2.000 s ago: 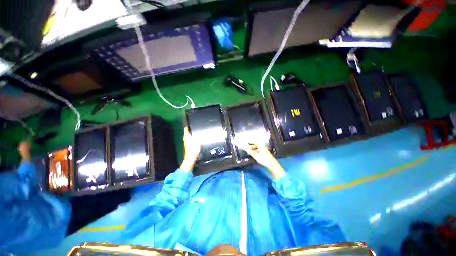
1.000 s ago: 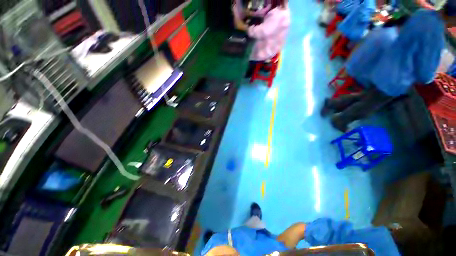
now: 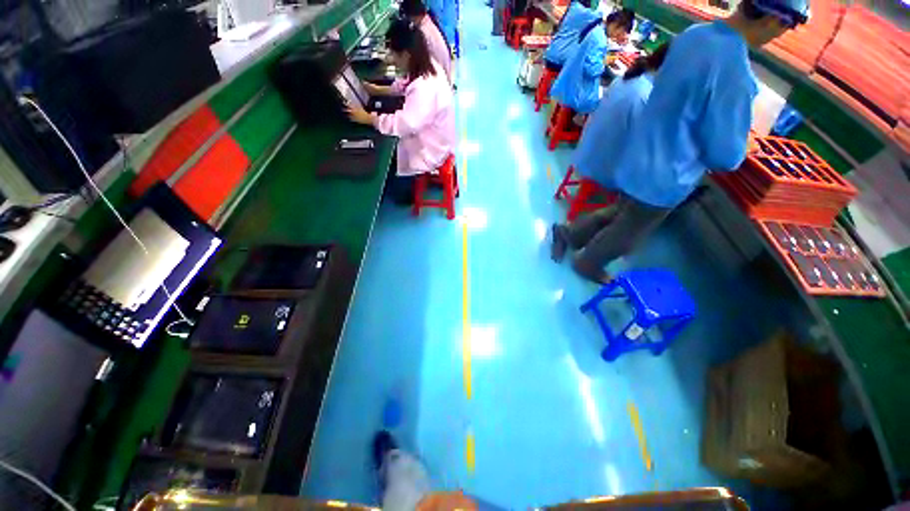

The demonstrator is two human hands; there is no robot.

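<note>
Neither of my hands shows in the frame. Several black tablets lie face up in dark trays [image 3: 282, 369] along the bench edge at the left. The tablet [image 3: 242, 321] with small yellow characters near its middle has a white cable [image 3: 183, 324] close to its far left side. Another tablet [image 3: 287, 267] lies beyond it. A tablet [image 3: 222, 411] lies nearer to me, and one more is cut off at the bottom left. Small pale marks show at the tablets' aisle-side ends. My foot is low in the picture.
An open laptop [image 3: 142, 264] stands behind the trays. A person in pink [image 3: 424, 120] sits farther along the bench. A blue stool [image 3: 644, 304] stands right of the aisle, near a standing person in blue [image 3: 688, 110]. Red trays [image 3: 798, 180] are stacked right, above an open cardboard box [image 3: 748, 409].
My view has turned from the bench to the aisle. My hands, earlier at two tablets, have left the picture. The trays now lie at the left. The standing person and blue stool appear closer to the centre.
</note>
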